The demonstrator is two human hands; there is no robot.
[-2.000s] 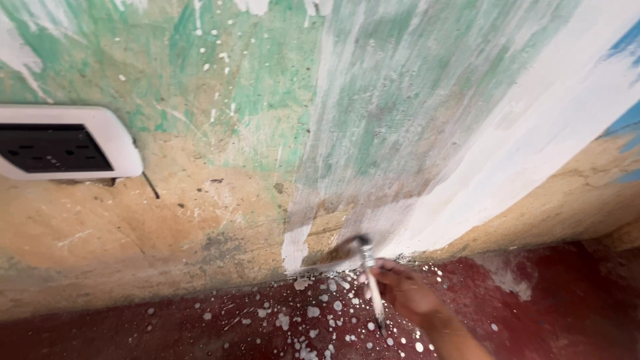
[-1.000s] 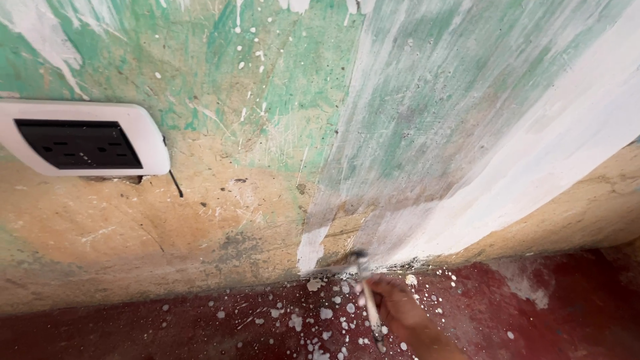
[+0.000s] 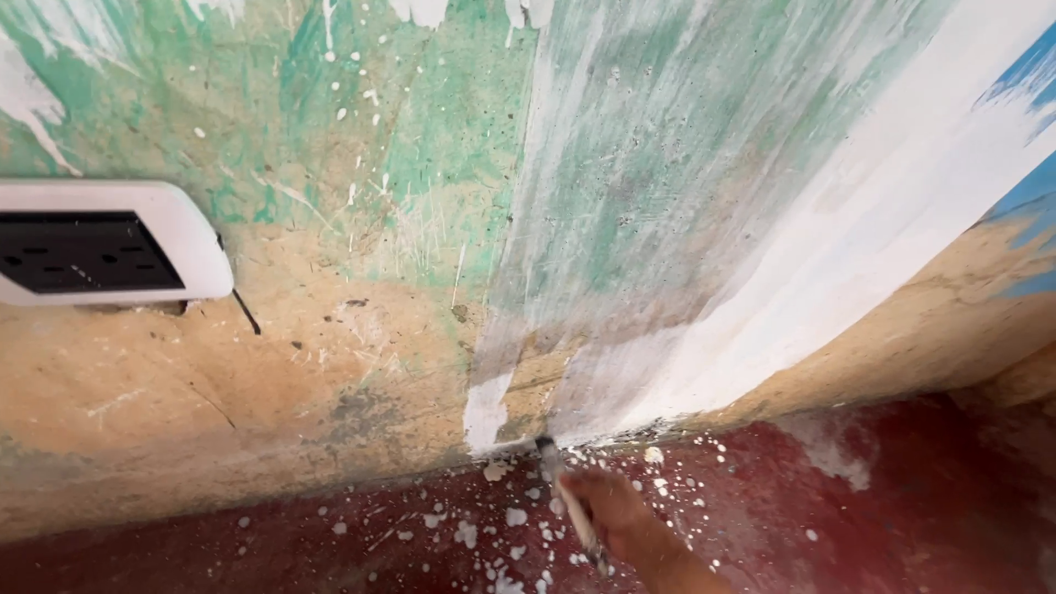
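Observation:
My right hand [image 3: 615, 516] grips a paintbrush [image 3: 582, 520] by its pale handle, at the lower middle of the view. The dark bristles point up and touch or nearly touch the foot of the wall, where it meets the floor. Above the brush, the wall [image 3: 643, 190] bears streaky, thin white paint over green and tan. A denser white band [image 3: 792, 272] runs diagonally to its right, and a small white patch [image 3: 487, 412] lies just left of the bristles. My left hand is out of view.
A white-framed electrical outlet [image 3: 198, 247] with a black face is set in the wall at left, a short black wire below it. The dark red floor [image 3: 825, 511] has many white paint spatters. Blue paint [image 3: 1031, 198] shows at the right edge.
My right hand keeps hold of the brush, its bristles staying low by the wall's foot. Between the earlier frames and now the view shifts somewhat.

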